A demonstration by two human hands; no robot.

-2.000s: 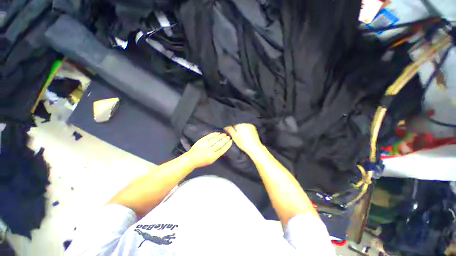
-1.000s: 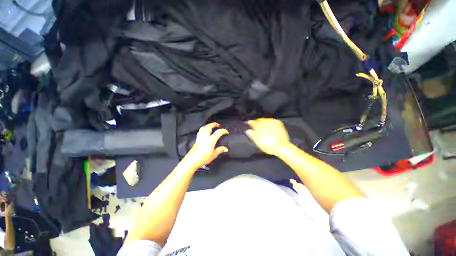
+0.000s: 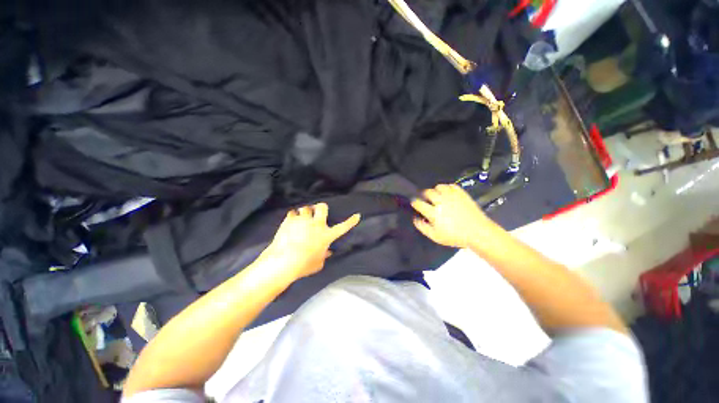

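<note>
The dark garment (image 3: 366, 224) lies over the pressing arm, whose bare grey padded end (image 3: 94, 287) sticks out at the left. My left hand (image 3: 303, 242) rests on the cloth with thumb and index finger spread. My right hand (image 3: 451, 218) is at the garment's right part, fingers curled on the cloth at a fold line. The steam iron (image 3: 504, 189) is parked beyond my right hand, which hides most of it; its tan hose (image 3: 494, 106) rises from it.
A large dark garment heap (image 3: 213, 86) lies behind the work. The dark table's right end (image 3: 579, 149) has a red edge below it. A cream wedge (image 3: 144, 321) is at lower left, partly behind my left forearm. A red object (image 3: 670, 279) stands on the floor at right.
The view has swung right, so things shift left in the picture. My hands are farther apart, the right one farther along the cloth. More garment covers the pressing arm's middle.
</note>
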